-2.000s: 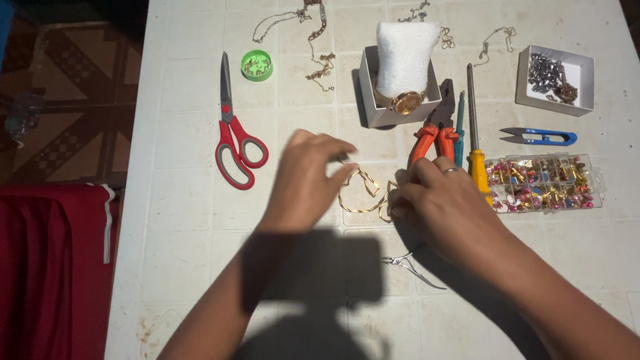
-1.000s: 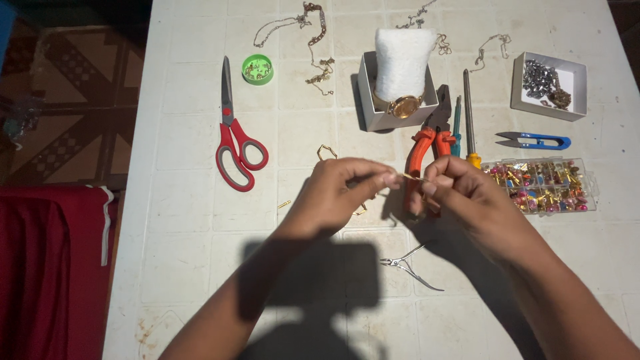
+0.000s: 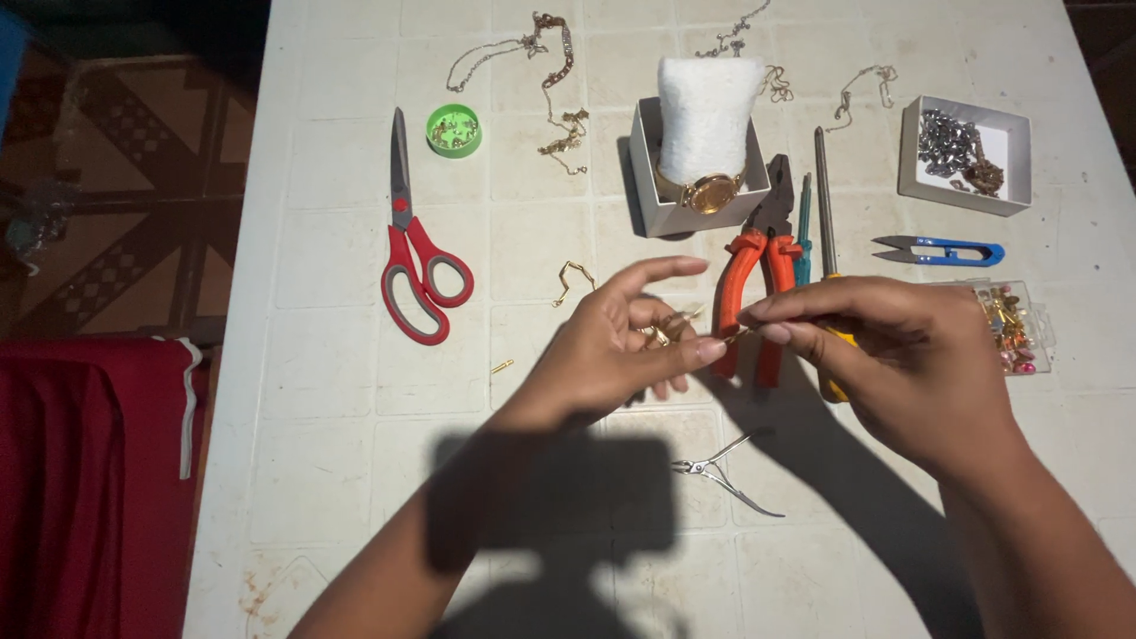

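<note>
My left hand (image 3: 621,342) holds a gold-coloured chain (image 3: 658,335) that lies across its curled fingers. The thumb and index finger of my right hand (image 3: 879,355) pinch the chain's other end, close to the left thumb tip. Under and behind the hands lie orange-handled combination pliers (image 3: 770,231) and a yellow-handled screwdriver (image 3: 827,213), partly hidden by the right hand. A short gold chain piece (image 3: 575,275) rests beyond the left wrist, and a small gold link (image 3: 503,366) lies to its left. Metal nippers (image 3: 710,466) are on the table below the hands.
Red-handled scissors (image 3: 413,257) and a green cap of small findings (image 3: 453,131) are at left. Behind stands a box (image 3: 701,216) with a cushion and a gold watch (image 3: 713,193). At right are blue thread snips (image 3: 941,251), a box of chain (image 3: 966,202) and a bead case (image 3: 1034,311).
Both hands have come up from the table with the gold chain between them. The short chain piece beyond the left hand is now in plain view.
</note>
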